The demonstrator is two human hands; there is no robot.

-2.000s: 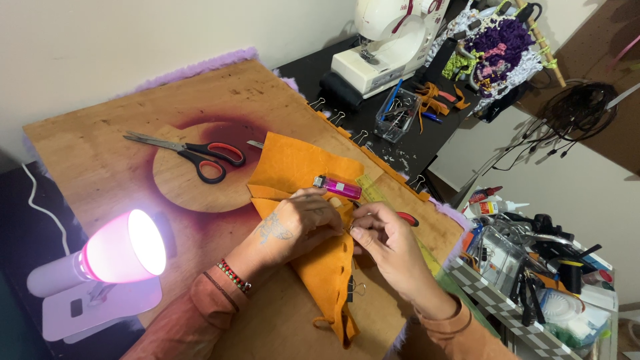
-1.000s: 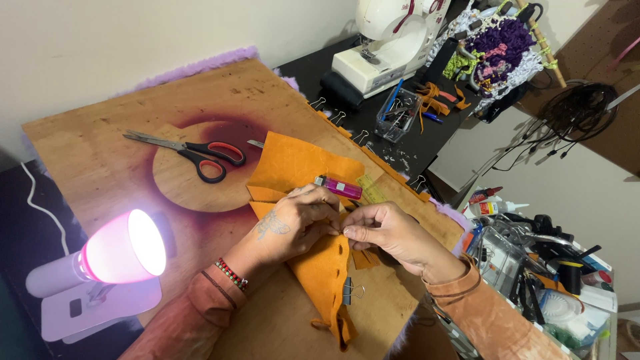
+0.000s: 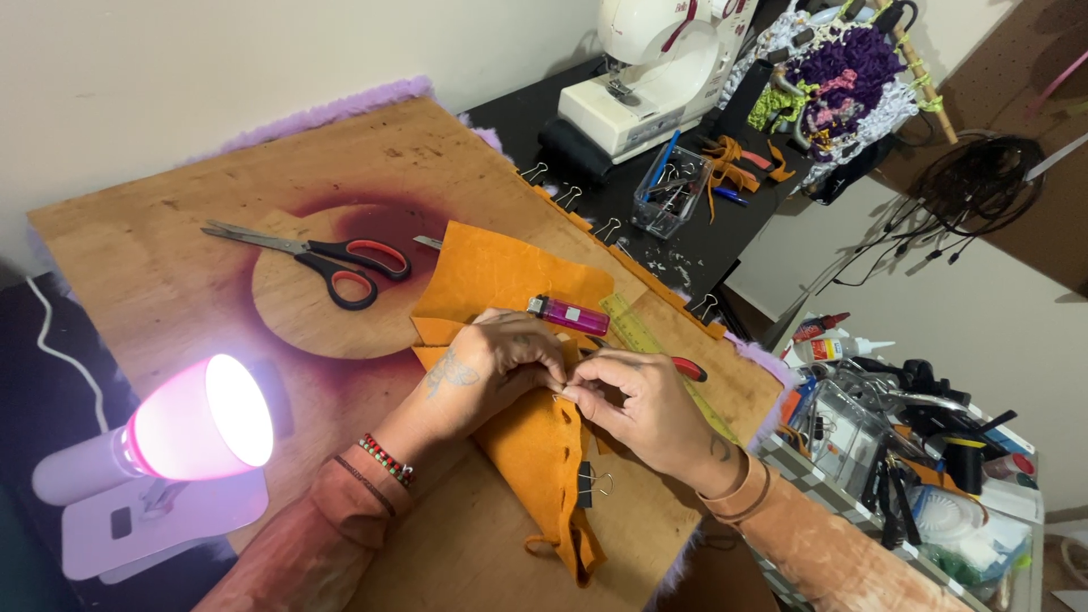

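Observation:
My left hand (image 3: 510, 361) pinches the stitched edge of a folded orange leather piece (image 3: 527, 450), its fingertips meeting those of my right hand (image 3: 633, 399). What my right fingertips pinch at the edge is too small to tell. Dark stitch marks run down the edge below my hands, and a black binder clip (image 3: 585, 484) grips it. A pink lighter (image 3: 571, 314) lies on the leather just above my hands. A yellow ruler (image 3: 633, 327) and a red-and-black handle (image 3: 688, 368) show beyond my right hand. Black-and-red scissors (image 3: 314, 255) lie at the left.
A lit lamp (image 3: 183, 425) stands at the lower left of the wooden board (image 3: 170, 204). Behind are a white sewing machine (image 3: 637, 102), a clear box of clips (image 3: 671, 191) and leather scraps (image 3: 735, 166). A crowded tool bin (image 3: 901, 459) stands at the right.
Both hands stay close together at the leather's edge. My right hand has shifted slightly, and the binder clip shows more fully than one second ago.

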